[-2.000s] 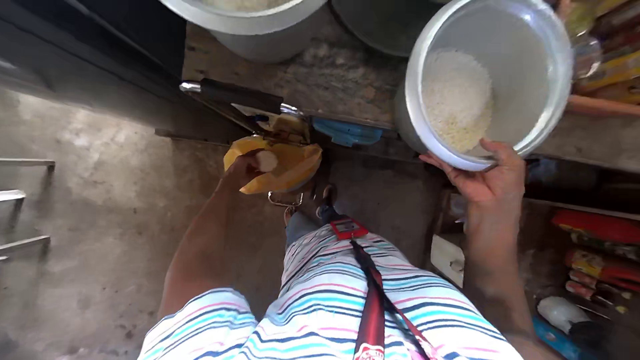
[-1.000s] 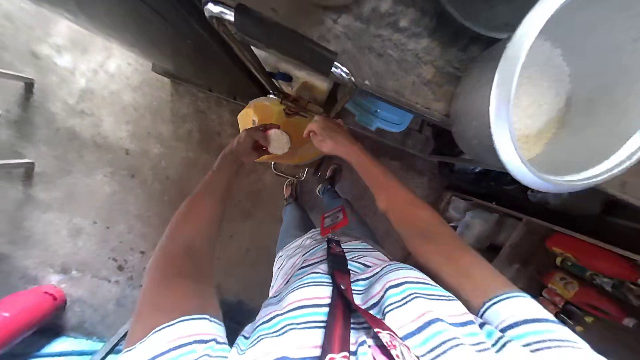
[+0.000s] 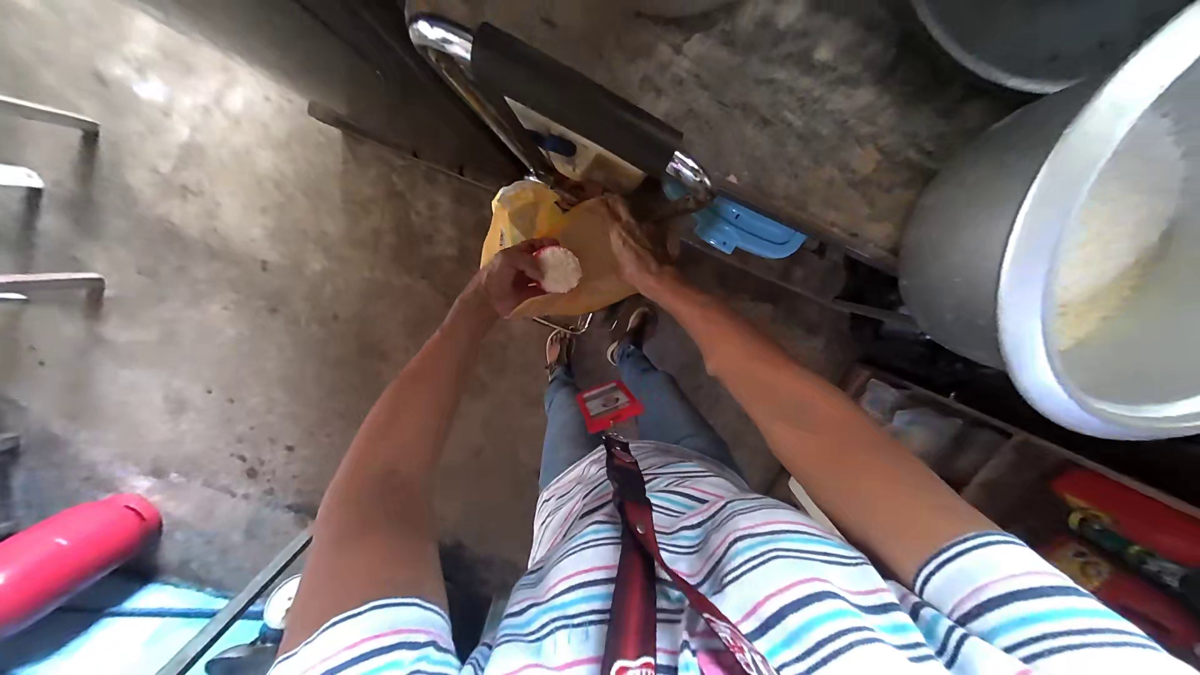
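Note:
My left hand (image 3: 514,277) holds a small red cup of white rice (image 3: 559,269) over the mouth of a yellow sack (image 3: 591,234). The fingers of my right hand (image 3: 636,246) are at the sack's right rim; whether they pinch it is hard to see. At the right, a large metal pot (image 3: 966,225) stands tilted with white rice (image 3: 1116,225) inside, apart from both hands.
A chrome handle with a black grip (image 3: 577,89) crosses just above the sack. Beside it lies a light blue plastic piece (image 3: 750,230). A second pot (image 3: 1012,42) is at the top right. A pink-red cylinder (image 3: 75,553) lies lower left, and metal legs (image 3: 52,283) edge the left side.
My right hand has left the large pot's rim, where it was two seconds ago, and come to the yellow sack. My left hand stays by the sack with the cup. The view has shifted.

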